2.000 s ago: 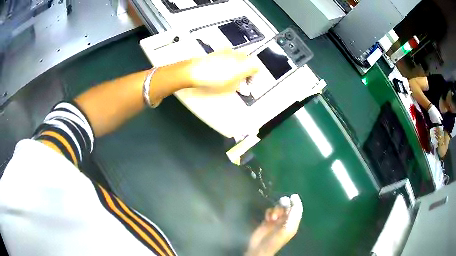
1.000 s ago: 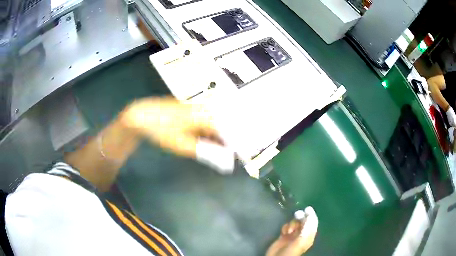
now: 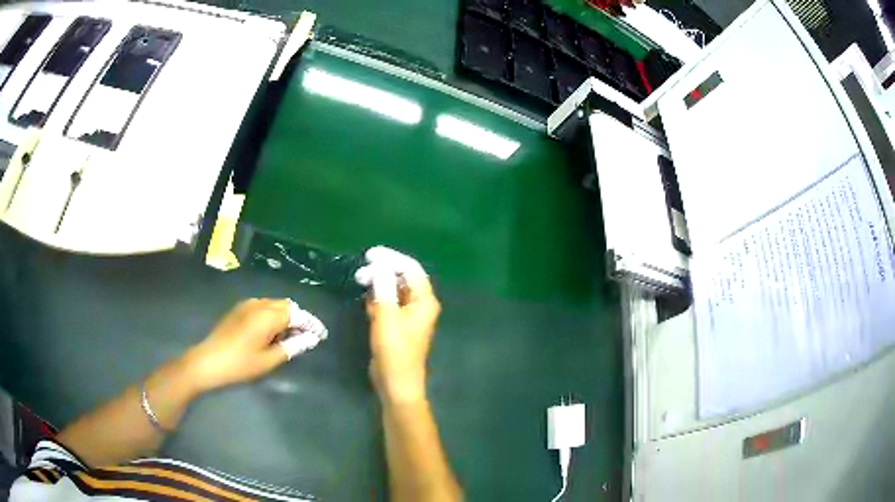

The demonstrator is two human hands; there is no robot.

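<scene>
My left hand (image 3: pixel 257 338), with white finger cots, is over the dark mat at lower left, fingertips drawn close together. My right hand (image 3: pixel 402 319), also in white finger cots, is to its right with fingers curled. Whether either hand pinches anything small cannot be seen. Small shiny scraps (image 3: pixel 306 263) lie on the mat just left of my right fingertips. Three phone frames (image 3: pixel 126 86) lie in a row on the white plate (image 3: pixel 206 108) at upper left, away from both hands.
Yellow tape (image 3: pixel 225 230) is at the plate's near corner. A white and grey fixture (image 3: pixel 628 196) at right holds a dark phone-shaped piece (image 3: pixel 673 203). A black blister tray (image 3: pixel 535 49) is at the far side. A white plug adapter (image 3: pixel 566 426) lies lower right, beside grey cabinets (image 3: pixel 756 456).
The view has swung right. My left hand has left the white plate and come back over the mat. My right hand is now beside the scraps. The fixture and plug adapter have come into view.
</scene>
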